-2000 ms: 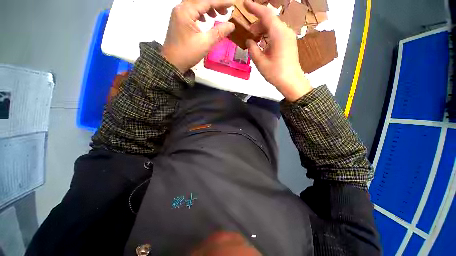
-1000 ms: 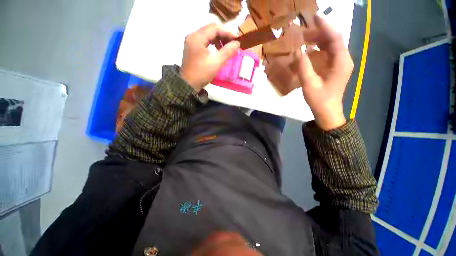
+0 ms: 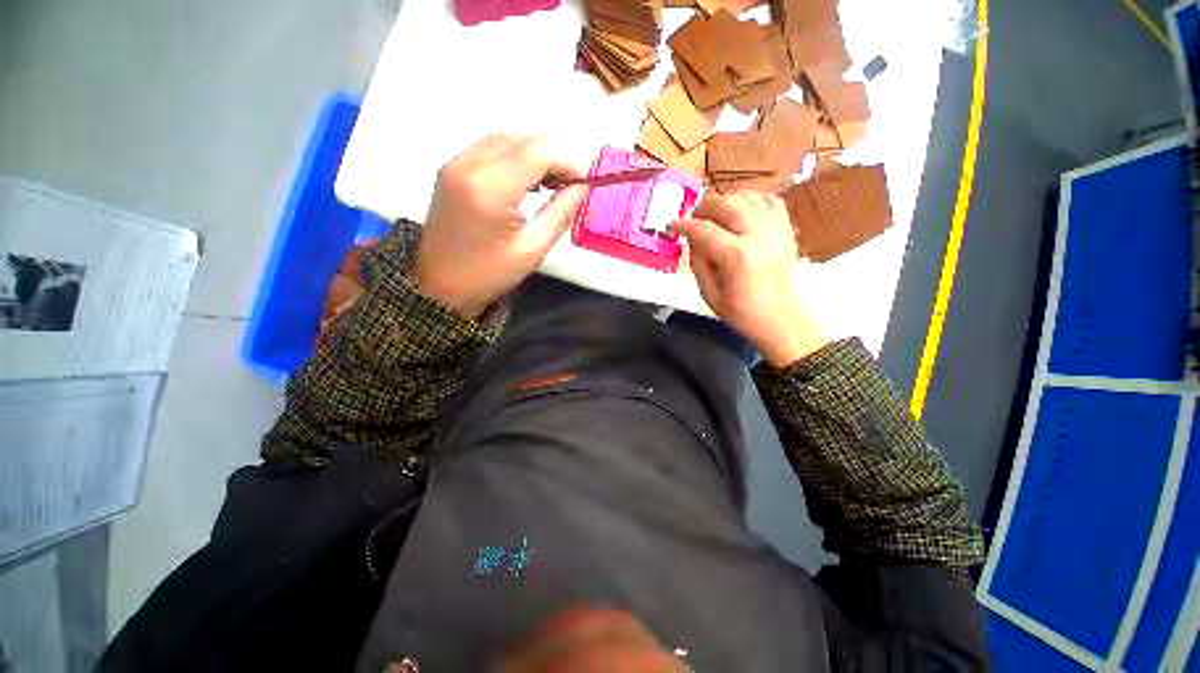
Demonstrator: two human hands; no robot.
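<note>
My left hand point(image 3: 494, 217) pinches a brown piece point(image 3: 621, 176), which shows as a thin dark strip, tilted over the top of the pink dispenser. The pink dispenser point(image 3: 609, 217) lies at the near table edge with a white insert point(image 3: 662, 205) in its right part. My right hand point(image 3: 744, 256) is at the dispenser's right side, its thumb and forefinger tips together at the insert's lower right corner. Whether something small is between those fingertips cannot be told.
Loose brown blanks point(image 3: 728, 57) lie behind the dispenser, with stacked blanks point(image 3: 840, 210) at the right and a fanned pile point(image 3: 619, 55) farther back. A second pink box point(image 3: 504, 7) is cut off at the top. A blue bin point(image 3: 300, 250) stands left of the white table point(image 3: 434, 99).
My right hand has moved left from over the blanks to the dispenser. The brown piece in my left hand is now tilted nearly edge-on. The view has shifted, showing more of the table.
</note>
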